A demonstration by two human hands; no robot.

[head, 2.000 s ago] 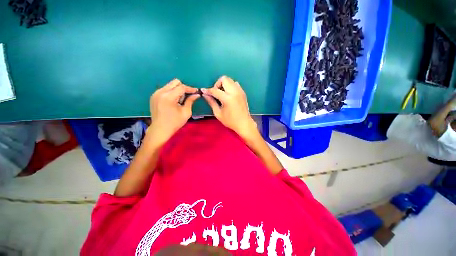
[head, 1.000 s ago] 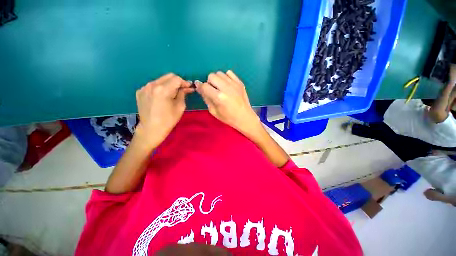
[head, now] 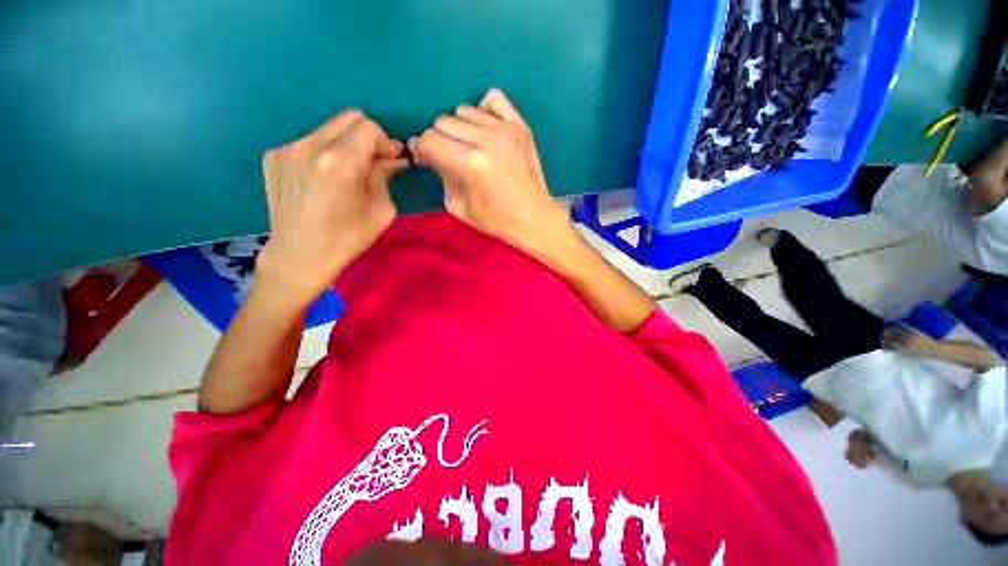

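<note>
A small black moulded part [head: 409, 154] is pinched between the fingertips of both hands, over the front edge of the green bench top [head: 221, 66]. My left hand [head: 332, 199] holds its left end and my right hand [head: 483, 166] its right end. The fingers cover most of the part, so its shape is hard to tell. The blue parts tray [head: 676, 144], with a pale lining and many loose dark parts [head: 763, 94], lies on the bench to the right of my hands.
A blue lower bin [head: 199, 290] with dark and whitish pieces is below the bench edge at left. A blue stool [head: 674, 245] stands under the tray. A yellow-handled tool [head: 942, 138] lies at far right. A person in white [head: 906, 404] is at lower right; another's white sleeve [head: 940, 210] is near the bench.
Both hands have shifted up and slightly left in the view, still pinching the part. The tray sits higher and further right. The dark pile at upper left has left the view. A dark-trousered person has come into view.
</note>
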